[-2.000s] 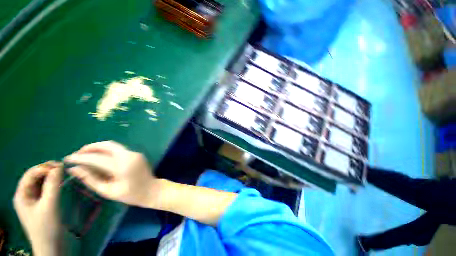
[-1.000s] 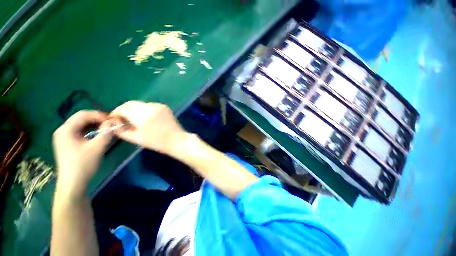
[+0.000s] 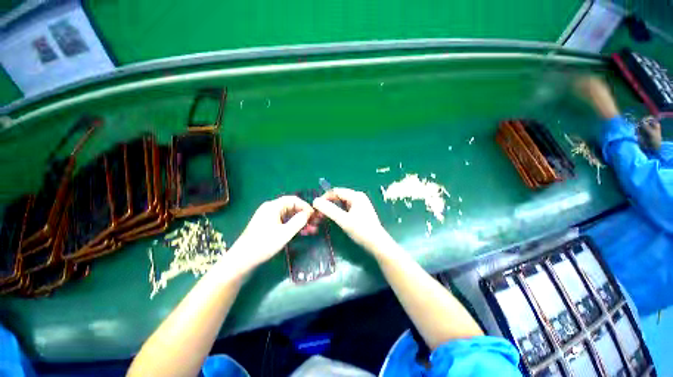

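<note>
A phone middle frame (image 3: pixel 311 259) lies on the green bench between and below my hands. My left hand (image 3: pixel 284 224) and my right hand (image 3: pixel 351 213) meet over its far end, with thumbs and fingertips pinched close together. A small pale, bluish piece (image 3: pixel 325 184) sticks up at my right fingertips; whether it is tweezers or a part I cannot tell. What lies between my left fingertips is too small to tell. A loose flex pile (image 3: pixel 193 249) lies left of my hands. Release liner scraps (image 3: pixel 418 193) lie to the right.
Stacked frames (image 3: pixel 111 195) fill the far left. Set-aside frames (image 3: pixel 206 109) lie toward the back. A smaller frame stack (image 3: pixel 533 153) stands at right, near another person's blue sleeve (image 3: pixel 636 158). A parts tray (image 3: pixel 568 309) is low right; a far tray (image 3: pixel 649 81) is far right.
The view has swung left and levelled, so the stacked frames and back panel now show. My hands have come together over the frame, which earlier lay partly hidden beside them.
</note>
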